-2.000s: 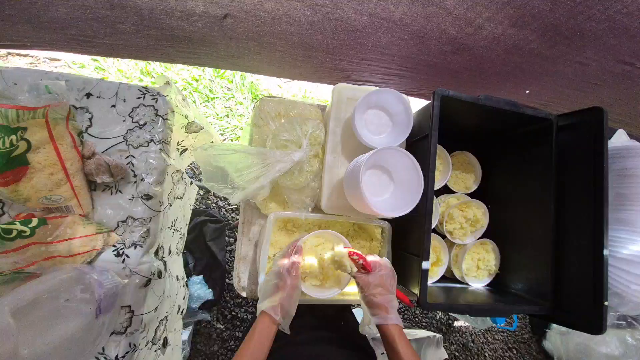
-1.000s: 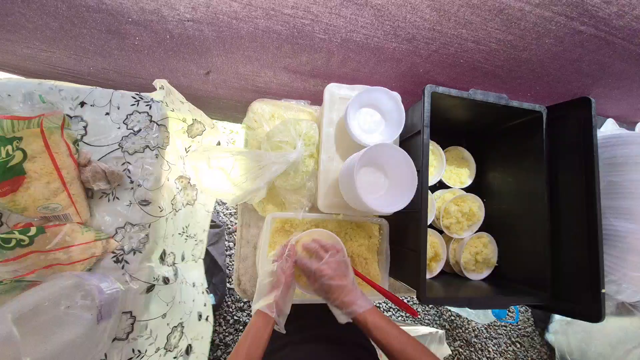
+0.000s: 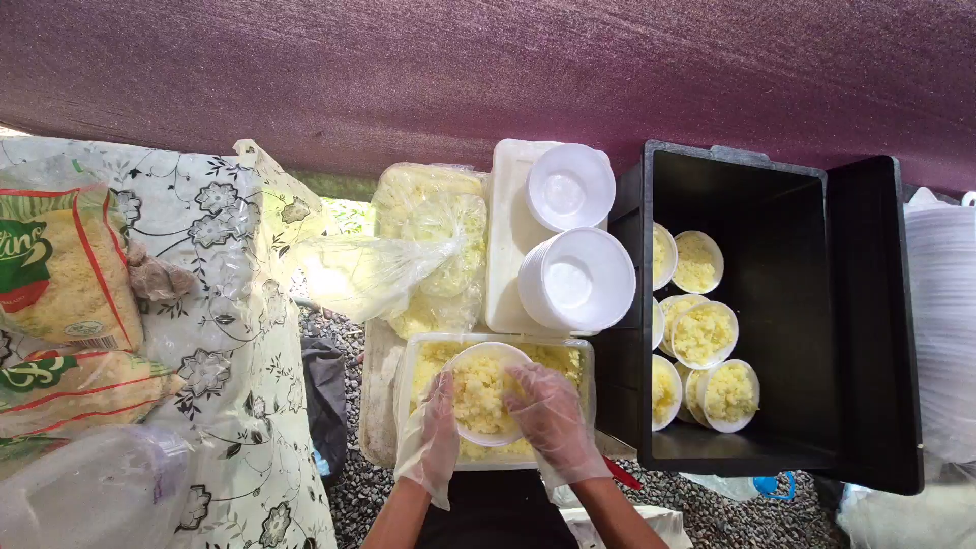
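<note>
Both hands wear clear plastic gloves. A white foam bowl [image 3: 483, 393] full of pale yellow, crumbly food is held over a rectangular tub [image 3: 587, 396] of the same food. My left hand [image 3: 435, 438] grips the bowl's left side. At its right side, my right hand [image 3: 550, 423] has its fingers over the rim, touching the bowl and perhaps the food. The red handle [image 3: 623, 473] of a utensil sticks out beneath my right wrist; its other end is hidden.
Stacked empty foam bowls [image 3: 578, 280] stand on a white lid [image 3: 507, 305] behind the tub. A black crate [image 3: 762, 457] at right holds several filled bowls [image 3: 705, 333]. Plastic bags of food [image 3: 450, 221] lie behind. Left is a flowered tablecloth [image 3: 213, 366] with printed packets [image 3: 72, 259].
The red-handled utensil was in my right hand two seconds ago; now that hand is at the bowl's right rim. One second ago both hands covered more of the bowl.
</note>
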